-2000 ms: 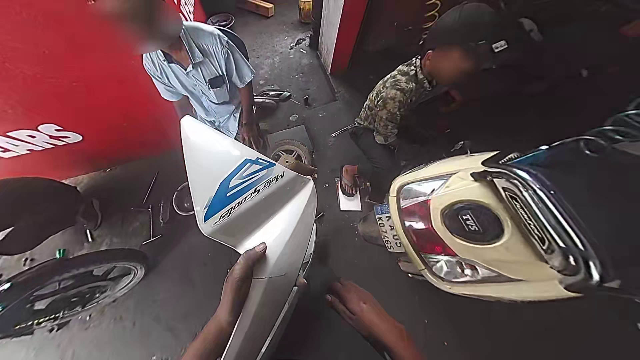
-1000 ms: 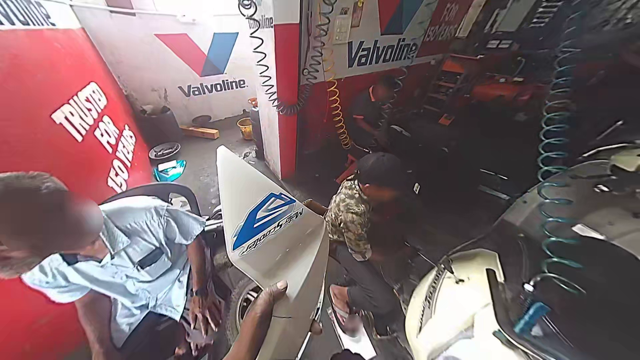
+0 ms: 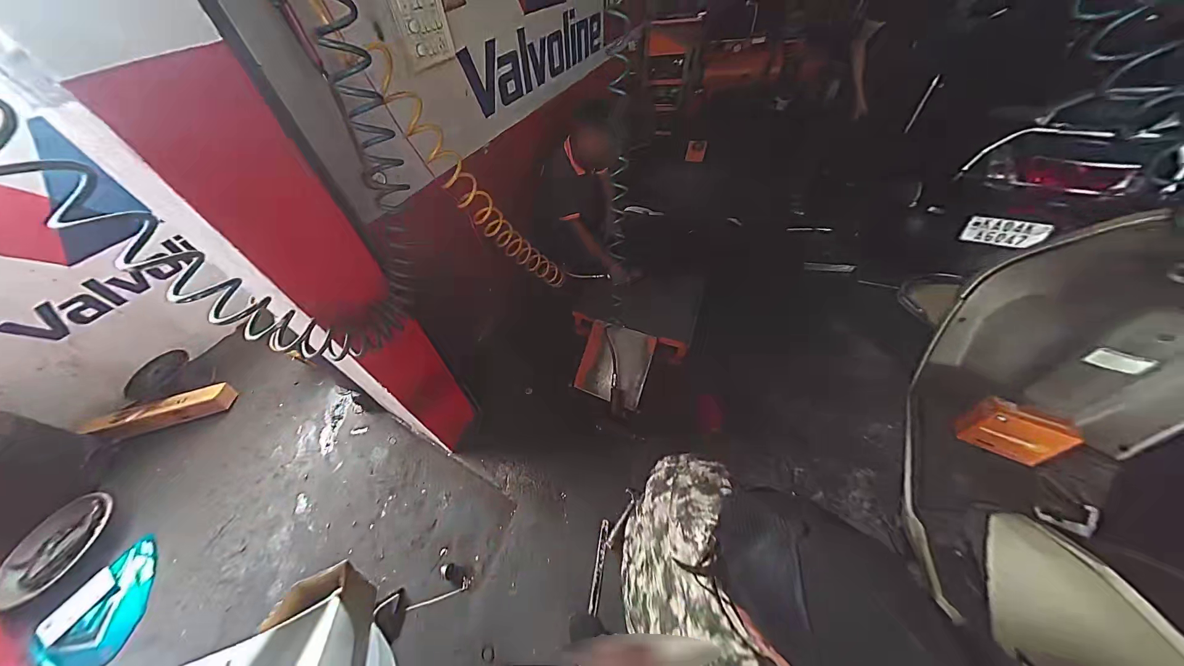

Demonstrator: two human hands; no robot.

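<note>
Neither my left hand nor my right hand can be made out in the head view, so what they hold is hidden. At the bottom left, a white smooth body part (image 3: 328, 638) is cut off by the frame edge, beside an open cardboard box (image 3: 324, 592). A small dark mirror-like part on a thin metal stalk (image 3: 393, 610) stands at its right. Low in the middle, a person in a camouflage shirt (image 3: 680, 555) bends over. A blurred pale shape at the bottom edge cannot be identified.
Coiled air hoses (image 3: 509, 236) hang across a red and white pillar (image 3: 342, 268). Another person (image 3: 587, 185) is at a low work stand (image 3: 638, 310). Scooter bodywork (image 3: 943, 370) holding an orange box (image 3: 1017, 433) fills the right. A wooden block (image 3: 162, 410) lies left.
The view has swung sharply toward the workshop interior. My left hand, gripping the white scooter panel one second ago, has left the view. The person in the light blue shirt is also out of frame.
</note>
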